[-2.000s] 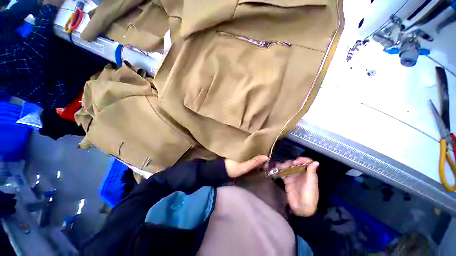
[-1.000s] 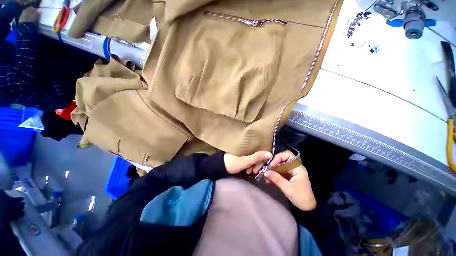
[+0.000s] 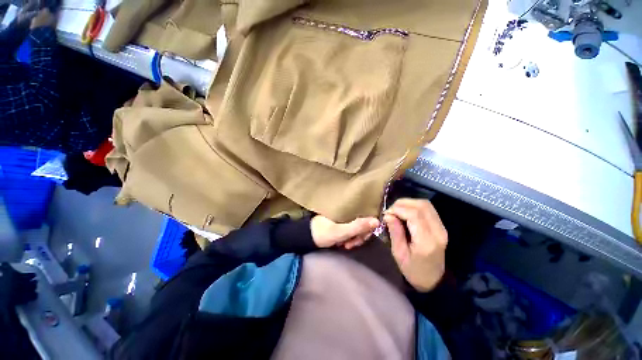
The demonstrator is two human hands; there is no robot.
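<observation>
The tan jacket (image 3: 317, 105) lies over the table edge and hangs to my lap, its patch pocket facing up. The front zipper (image 3: 445, 91) runs down its right border to my hands. My left hand (image 3: 345, 232) pinches the zipper's lower end between thumb and fingers. My right hand (image 3: 419, 242) meets it there, thumb and forefinger closed at the same end. A small shiny piece, perhaps the zipper slider (image 3: 381, 228), shows between the fingertips; the fingers hide most of it.
The table's ruler edge (image 3: 507, 200) runs in front. Metal machine parts (image 3: 586, 36) stand at upper right. Shears (image 3: 637, 204) lie at the right rim, red-orange scissors (image 3: 93, 27) at upper left. Blue bins (image 3: 24, 186) stand left. Another person's hand (image 3: 42, 17) shows at top left.
My right hand has turned over and come up to the zipper end. The tan strip it held earlier no longer shows. My left hand stays about in place.
</observation>
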